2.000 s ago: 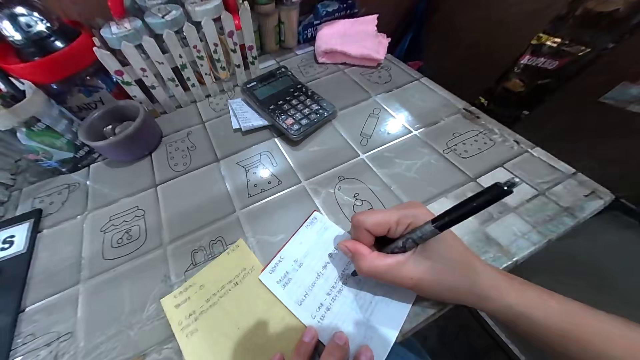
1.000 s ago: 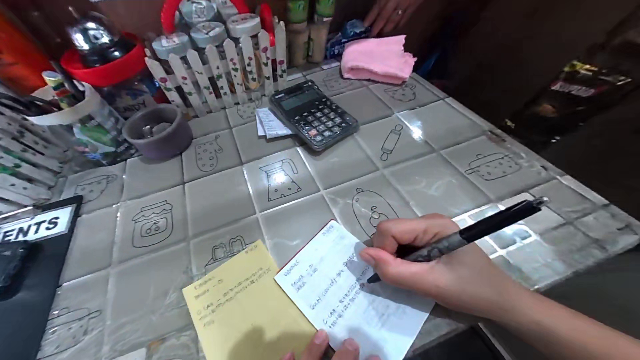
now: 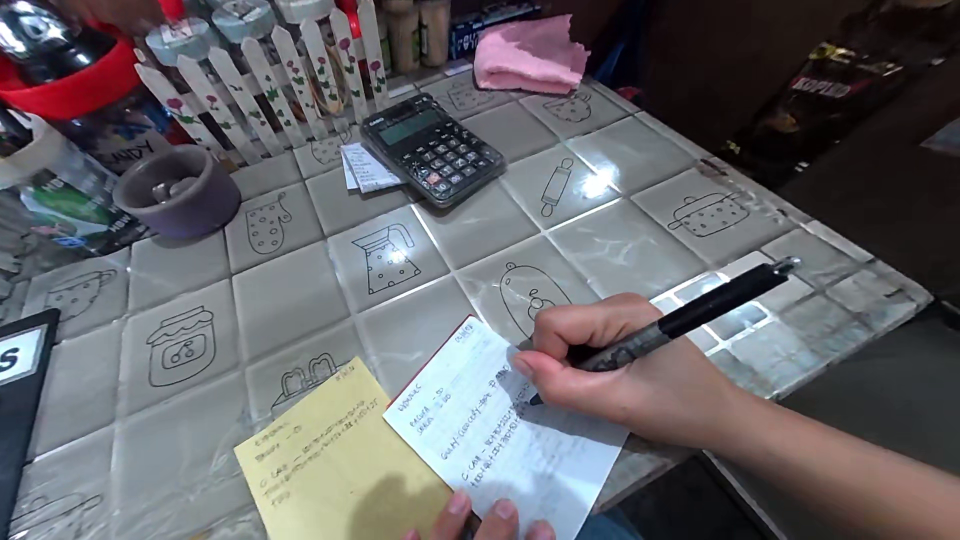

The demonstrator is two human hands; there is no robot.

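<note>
My right hand (image 3: 637, 367) grips a black pen (image 3: 675, 322), its tip on a white sheet of paper (image 3: 495, 427) that bears handwriting. At the bottom edge, the fingertips of my left hand (image 3: 480, 521) rest on the lower part of that sheet; the rest of the hand is out of view. A dark thing, too hidden to name, shows between those fingers. Left of the white sheet, and touching it, lies a yellow sheet of paper (image 3: 322, 457), also written on. A black desk calculator (image 3: 435, 150) sits farther back on folded paper slips (image 3: 367, 171).
Behind stand a white picket-style holder (image 3: 262, 97) with jars and a purple-grey bowl (image 3: 180, 191). A pink cloth (image 3: 529, 56) lies at the tiled tabletop's (image 3: 292, 289) back corner. At the left edge is a black board (image 3: 30, 390); dark packets (image 3: 821, 97) are beyond the right side.
The pen tip and my right hand have stayed at the white sheet. Another person's hand, seen behind the pink cloth one second ago, is out of view. The view has shifted somewhat.
</note>
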